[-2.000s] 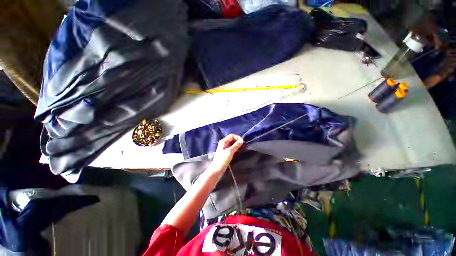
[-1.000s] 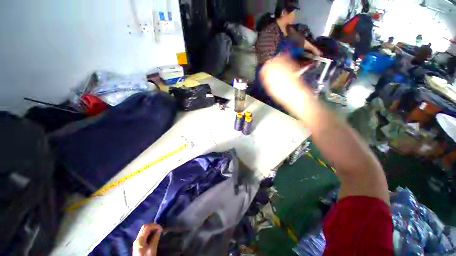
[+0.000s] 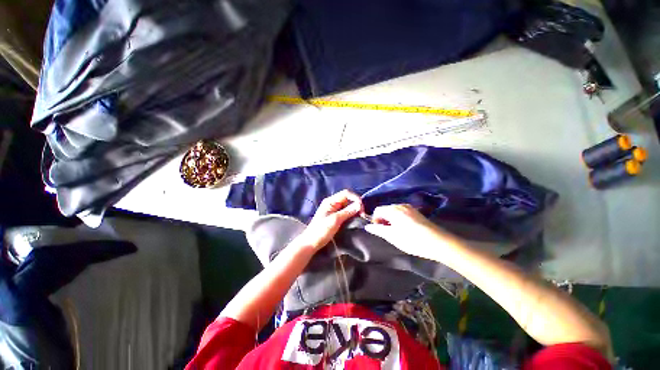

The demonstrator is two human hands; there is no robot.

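A garment with shiny navy lining [image 3: 463, 177] and grey outer cloth lies along the table edge and over my lap. My left hand [image 3: 339, 213] pinches its edge near the middle. My right hand [image 3: 396, 225] is close beside it, fingertips together at the same edge. Something small shows between the fingertips of both hands, too small to name. A needle cannot be made out. Thin thread [image 3: 340, 271] hangs below my left hand over the grey cloth.
A round dish of gold and dark buttons [image 3: 205, 163] sits left on the white table. A jacket pile [image 3: 159, 87] fills the upper left. Behind are a yellow tape measure [image 3: 391, 108] and folded navy garment [image 3: 405, 43]. Thread spools [image 3: 614, 173] and a black plastic bag [image 3: 557, 32] are right.
My right hand was raised far out to the right and has come back to the garment beside my left hand. The view has turned from the room back down to the table.
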